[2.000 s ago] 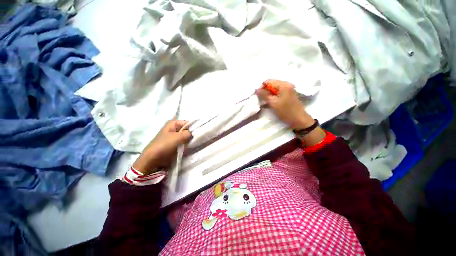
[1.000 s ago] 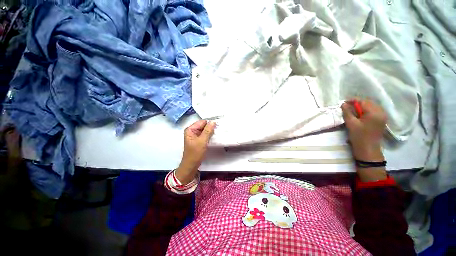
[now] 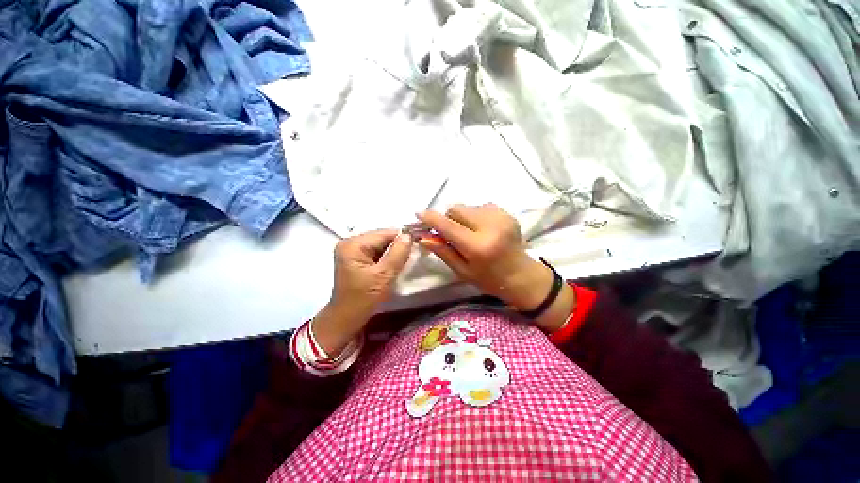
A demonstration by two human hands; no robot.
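Note:
An off-white garment lies spread and crumpled on the table, its near edge reaching both hands. My left hand pinches that edge between thumb and fingertips. My right hand is close beside it, fingertips nearly touching the left ones. It holds small thread snips; a bit of orange handle shows under the fingers and a short dark tip points at the pinched cloth. The rest of the snips is hidden in the fingers. Any thread is too fine to see.
Blue garments are heaped at the left. More pale garments hang over the table at the right. Blue crates stand below the table, right and left. A pink checked apron is at the near edge.
My right hand has moved left from the far end of the stretched edge to meet my left hand. The cloth edge between them is no longer stretched. The view has also shifted.

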